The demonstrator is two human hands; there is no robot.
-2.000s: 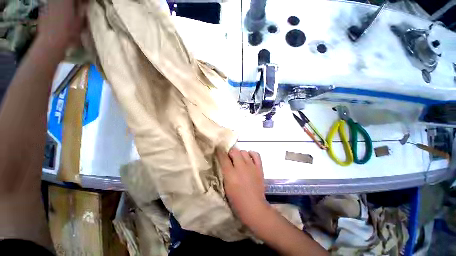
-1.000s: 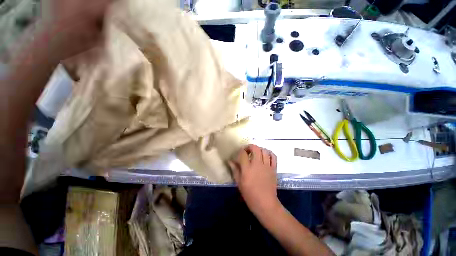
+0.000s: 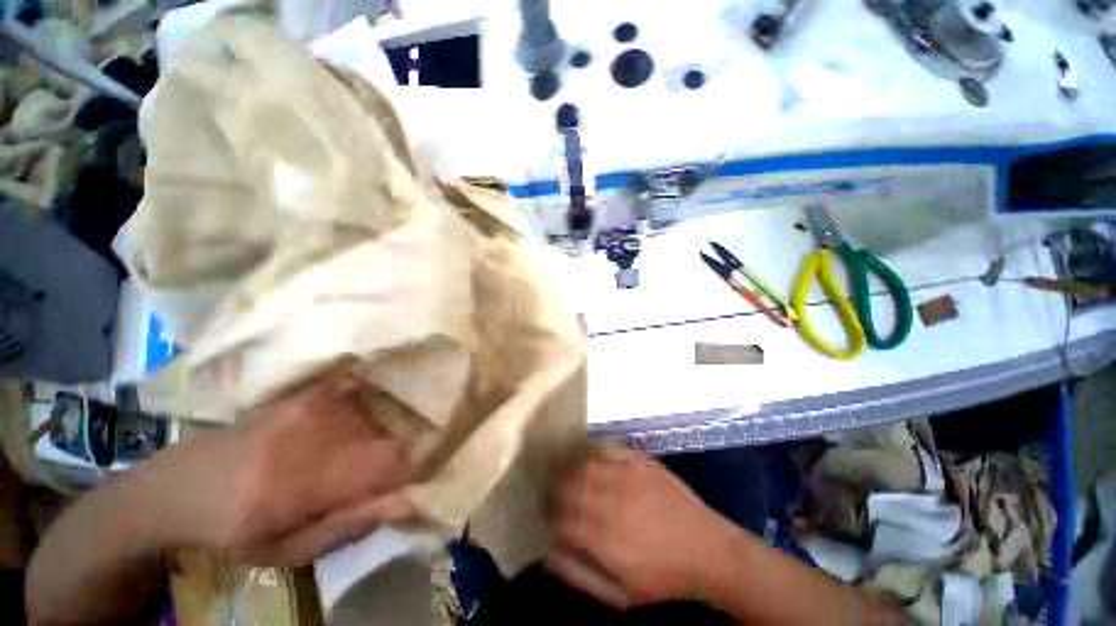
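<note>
A large crumpled tan garment [image 3: 520, 330] lies over the table left of the needle and hangs over the front edge. My left hand [image 3: 312, 471] is bare and blurred, closed on the cloth at the lower left. My right hand [image 3: 624, 520] is at the garment's lower right side, just below the table edge, with its fingertips at the cloth; blur hides the exact grip. The presser foot and needle area [image 3: 622, 251] of the white sewing machine [image 3: 808, 92] is right of the cloth.
Dark-bladed snips [image 3: 749, 284] and yellow-and-green-handled shears [image 3: 853, 294] lie right of the needle. Brown patches [image 3: 729, 353] are on the table. A blue bin [image 3: 1060, 483] with tan and white pieces is below right. A cardboard box [image 3: 251, 589] is at the lower left.
My left hand has come down from the upper left to the front, moving the cloth with it. My right hand has moved lower, off the tabletop. The camera view has shifted.
</note>
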